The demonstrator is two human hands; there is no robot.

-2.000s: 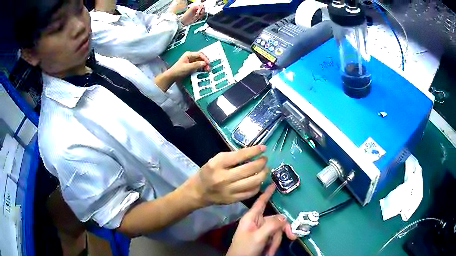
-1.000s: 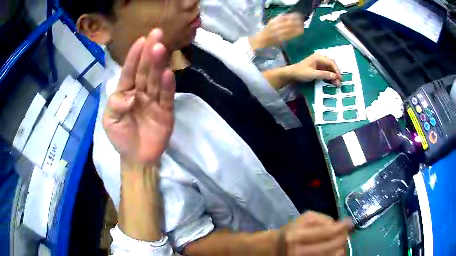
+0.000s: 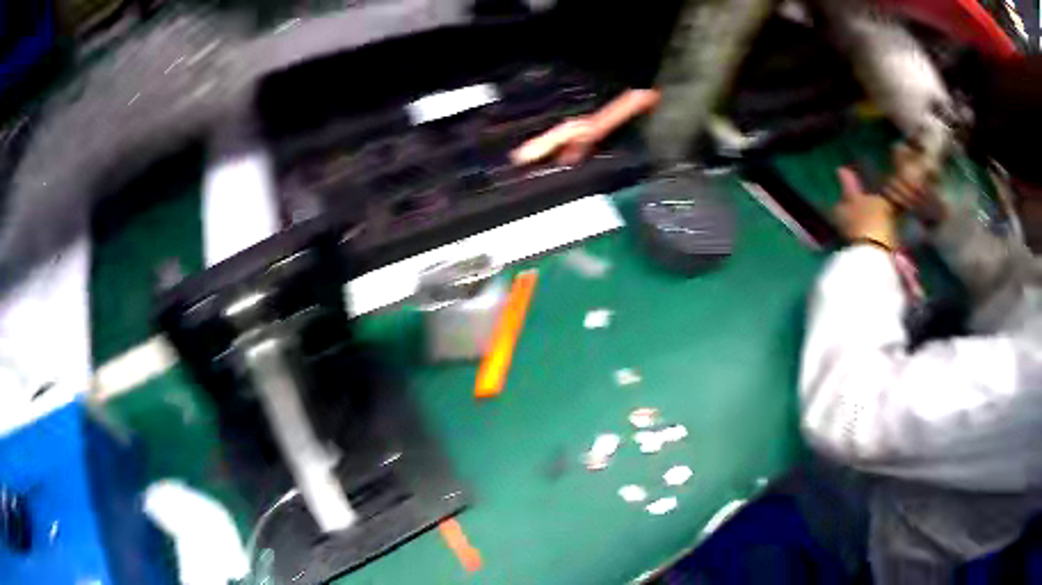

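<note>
Neither of my hands shows; the hands in view belong to other people. The whole view is motion-blurred. A black hand press [image 3: 274,331] with a silver lever stands at the left on its black base plate [image 3: 400,491]. Several small white tabs [image 3: 648,440] lie scattered on the green mat [image 3: 548,503]. An orange stick [image 3: 506,337] lies beside a squat white bottle [image 3: 463,326] with a metal lid. A thinner orange piece [image 3: 462,544] sticks out by the press base. A dark round puck [image 3: 686,223] sits at the back.
A wide black parts tray [image 3: 411,171] lies behind, with another person's hand [image 3: 577,139] over it. A person in a white smock [image 3: 903,400] is at the right. A blue box [image 3: 51,491] and a crumpled white wipe [image 3: 200,531] are at the lower left.
The view has swung from the seated neighbour at the left to the press and mat. The raised palm, the phone-like devices and the white cut-out sheet are out of view.
</note>
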